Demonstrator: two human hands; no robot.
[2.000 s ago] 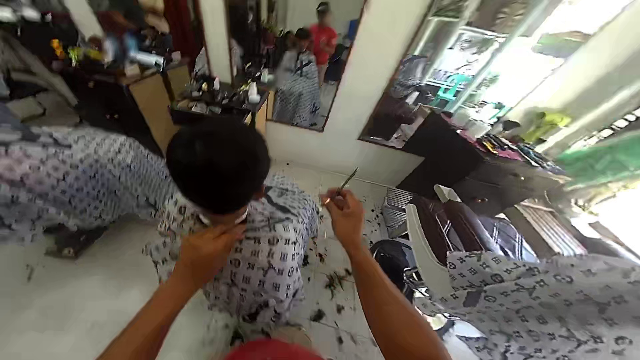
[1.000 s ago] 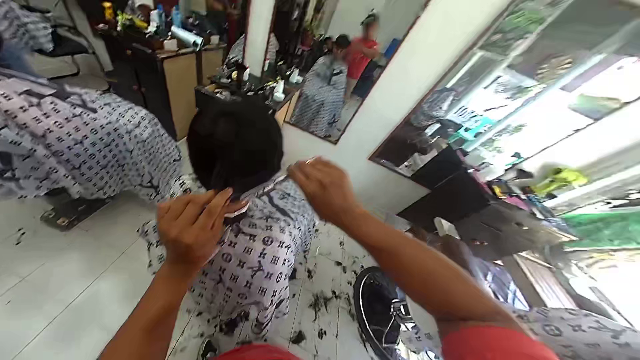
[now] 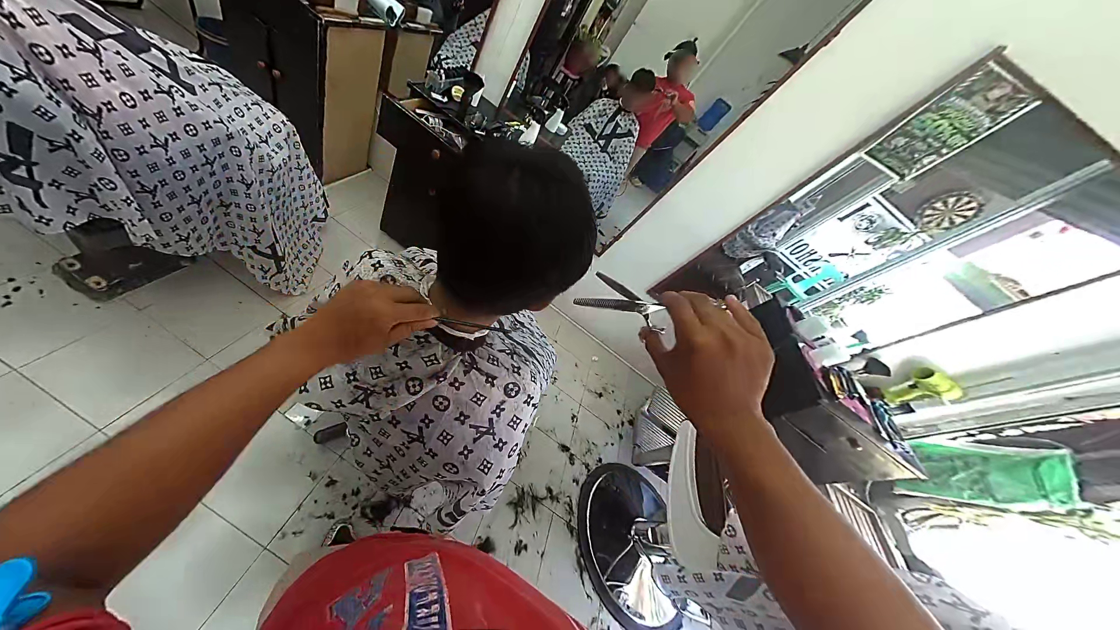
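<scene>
A seated person with short dark hair [image 3: 521,227] faces away, wrapped in a white patterned barber cape [image 3: 455,411]. Behind the nape, my left hand [image 3: 372,321] pinches a thin dark comb [image 3: 468,325], its far end lying over the cape's collar. To the right of the head, my right hand [image 3: 710,354] holds thinning shears [image 3: 617,302] by the finger loops, their blades spread apart and pointing left, off the hair.
Another patterned cape [image 3: 175,149] covers a seat at left. A dark cabinet [image 3: 289,79] and a wall mirror [image 3: 665,114] stand ahead. Hair clippings [image 3: 525,503] litter the tiled floor. A barber chair's round base [image 3: 621,542] is at lower right, beside a drawer cabinet [image 3: 840,442].
Both hands were together at the nape one second ago. My right hand has since moved right, away from the head, with the shears; my left hand remains by the neck.
</scene>
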